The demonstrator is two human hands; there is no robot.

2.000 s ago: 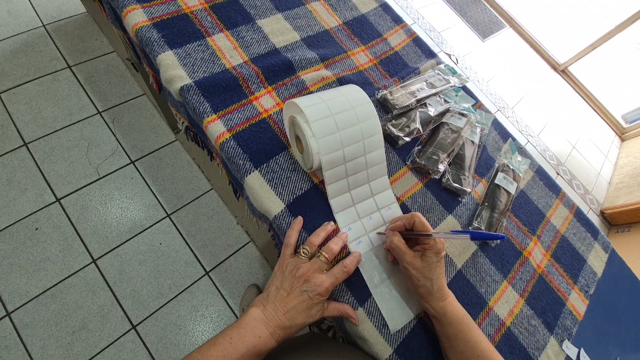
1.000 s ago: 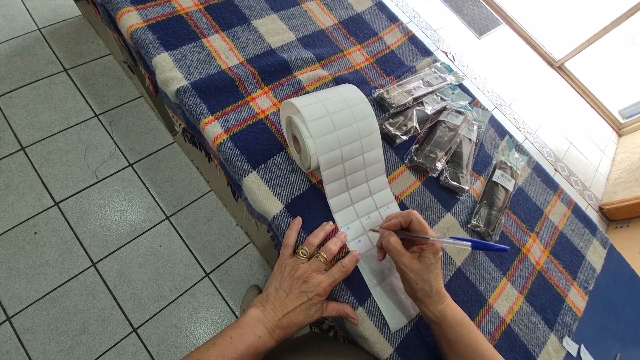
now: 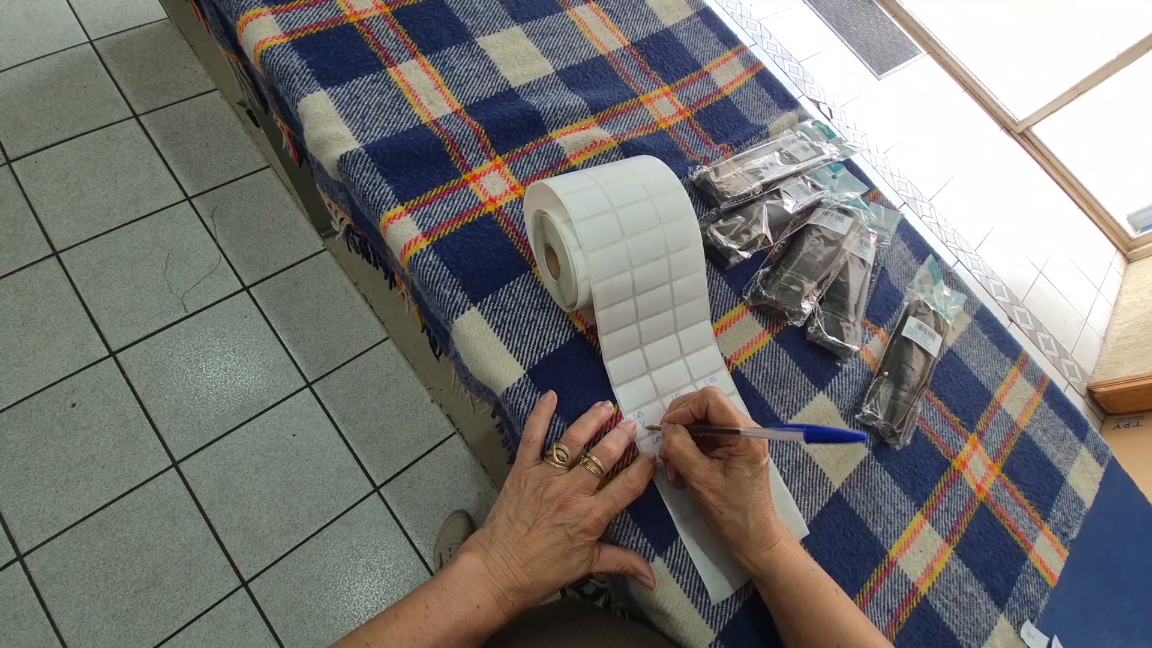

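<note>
A roll of white blank labels [image 3: 621, 234] stands on its edge on the plaid blanket, its strip unrolled toward me. My right hand [image 3: 724, 477] holds a ballpoint pen with a blue cap on its rear end [image 3: 783, 433], and the tip meets a label on the strip. Small blue handwriting shows on several labels around the tip. Flat beside the strip lies my left hand [image 3: 562, 499], with rings on two fingers, its fingertips at the strip's left edge. The lower end of the strip passes partly under my right hand.
Several dark items in clear plastic packets [image 3: 805, 256] lie to the right of the roll, one packet [image 3: 909, 360] apart from the others. The plaid blanket [image 3: 513, 58] covers the surface. Grey floor tiles [image 3: 225, 387] are at the left. Small white pieces [image 3: 1035, 634] lie at the bottom right.
My right hand and the pen have shifted slightly over the strip, and the pen's angle has changed. My left hand stays in place beside the strip.
</note>
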